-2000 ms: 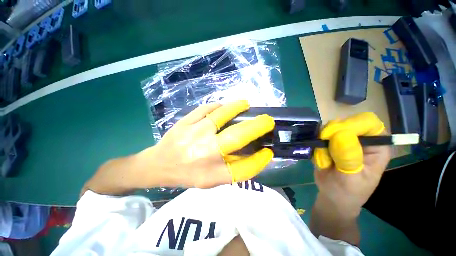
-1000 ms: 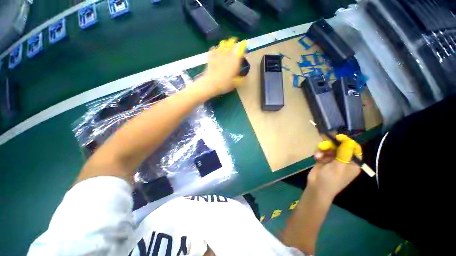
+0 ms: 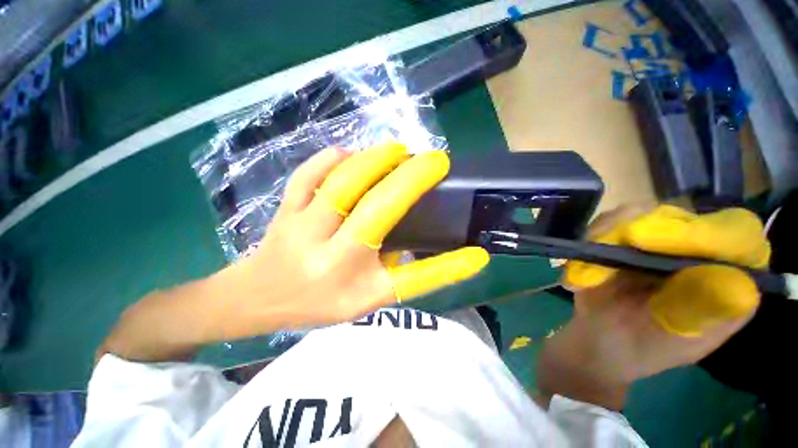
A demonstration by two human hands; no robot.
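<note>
My left hand (image 3: 341,232), with yellow finger cots, holds a dark grey housing (image 3: 525,171) lying on its side in front of me. The housing's recessed window faces me at its right end, with a small light opening inside. My right hand (image 3: 665,262), also with yellow finger cots, holds a thin black tool (image 3: 595,250) with a pale end, possibly tweezers. The tool's tip is at the left edge of the recess. The fingers of my left hand cover the housing's left end.
A crinkled clear plastic bag (image 3: 289,131) with black panels lies behind my left hand. Another housing (image 3: 464,63) lies behind it, across the white stripe. At right, a cardboard sheet (image 3: 551,96) bears blue scraps (image 3: 643,48) and several housings (image 3: 669,131). Blue-and-white parts (image 3: 109,24) stand far left.
My left hand has come back from the far edge and now holds a housing before me. My right hand has brought the tool to its recess. The upright housing on the cardboard's left is gone.
</note>
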